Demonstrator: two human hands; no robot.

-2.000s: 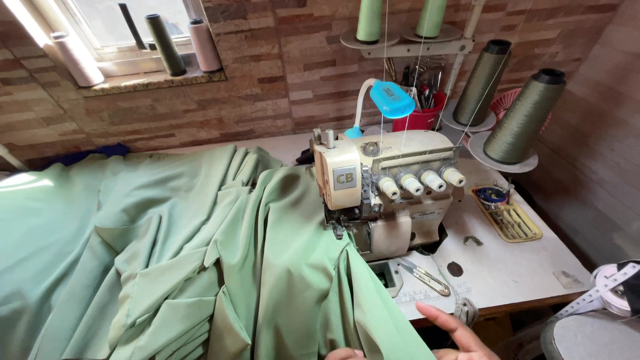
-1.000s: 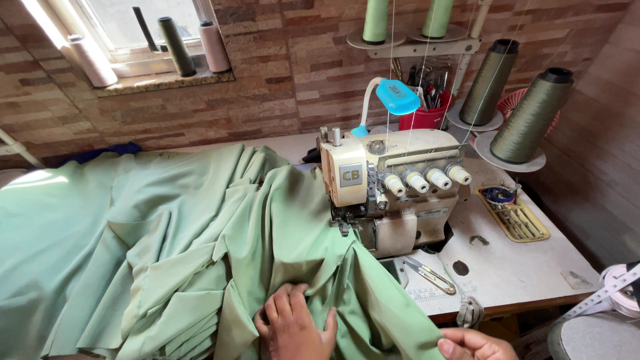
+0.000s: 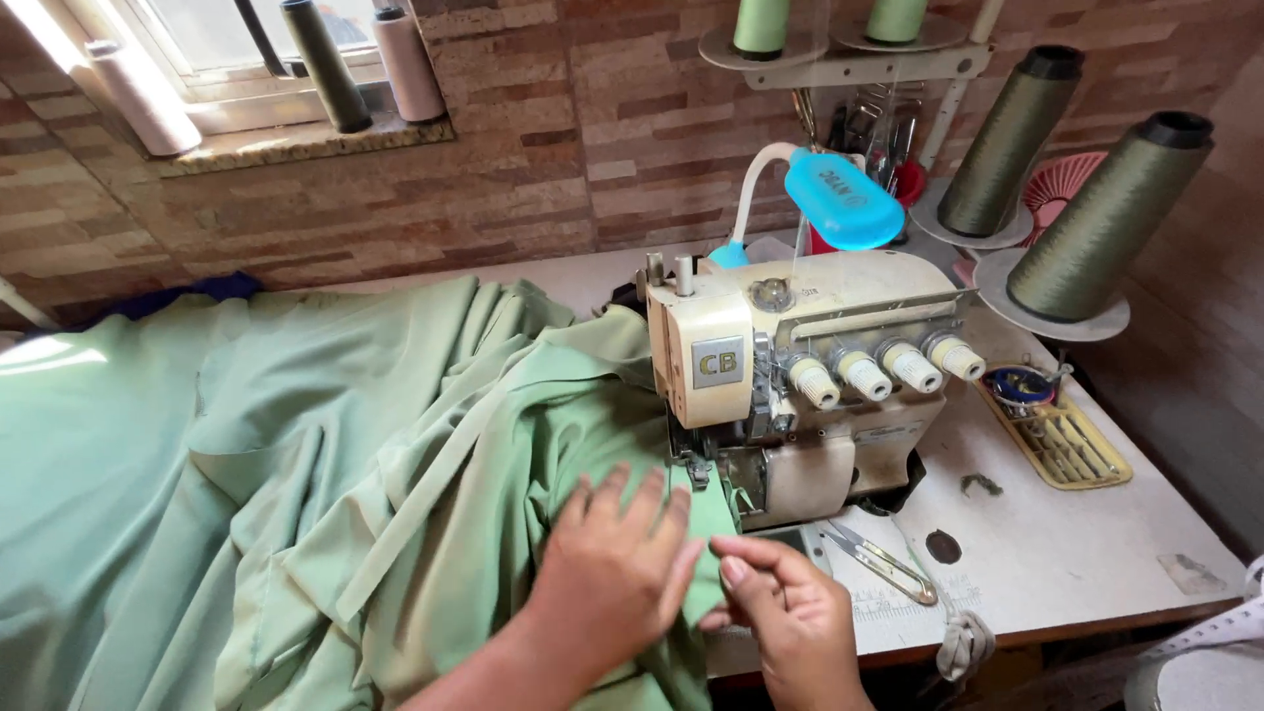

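Pale green fabric [image 3: 326, 464] lies in folds over the left of the table and runs up to the presser foot [image 3: 698, 472] of a white overlock sewing machine [image 3: 839, 395]. Spread on the cloth, just left of and below the foot, my left hand [image 3: 617, 553] rests palm down with its fingers apart. My right hand [image 3: 785, 612] pinches the fabric's right edge between thumb and forefinger, close in front of the foot. The two thumbs are near each other. Thread snips [image 3: 882, 563] lie on the table to the right of my right hand.
A blue lamp [image 3: 846, 200] bends over the machine. Large dark green thread cones [image 3: 1106, 222] stand behind at the right. A yellow tray [image 3: 1062, 439] with small metal parts sits on the right side. More thread spools [image 3: 326, 69] stand on the window sill.
My left hand has moved up and right over the cloth to the presser foot. My right hand has come up and left along the fabric edge, nearer the machine.
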